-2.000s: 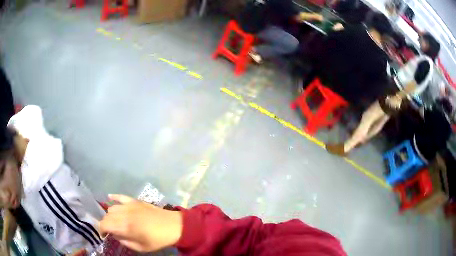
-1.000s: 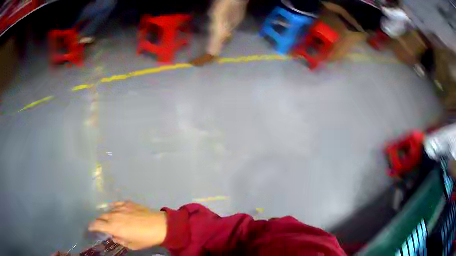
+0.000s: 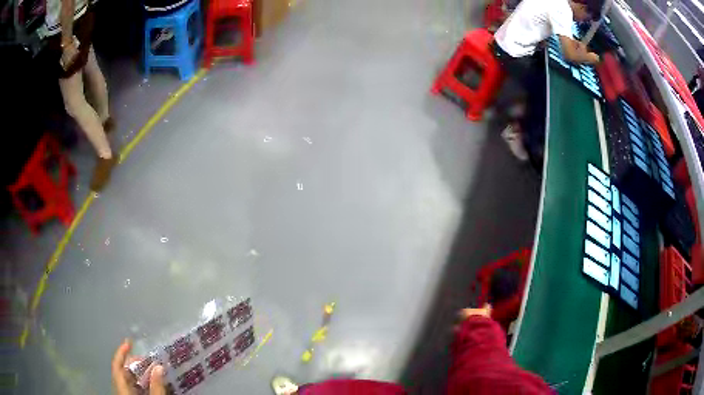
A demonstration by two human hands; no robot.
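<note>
A panel of small dark reddish blocks in rows [image 3: 211, 332], with shiny clear plastic around it, is held up over the floor at the lower left. My left hand [image 3: 137, 372] is at the bottom left, partly cut off by the picture's edge, gripping the panel's left end between thumb and fingers. My right hand [image 3: 476, 311] is away from the panel, beside the green bench's near edge. Only a small part of it shows beyond the dark red sleeve, so its fingers cannot be made out.
The long green bench [image 3: 567, 189] curves down the right side, carrying black trays of light-blue rectangles [image 3: 598, 224]. A person in a white top [image 3: 533, 27] leans over its far end. Red stools [image 3: 472, 73] stand beside it and at left, with a blue stool [image 3: 173, 45].
The view has swung right, bringing the bench into sight. My right hand has moved from beside the panel to the right. The panel and my left hand now show clearly at the lower left.
</note>
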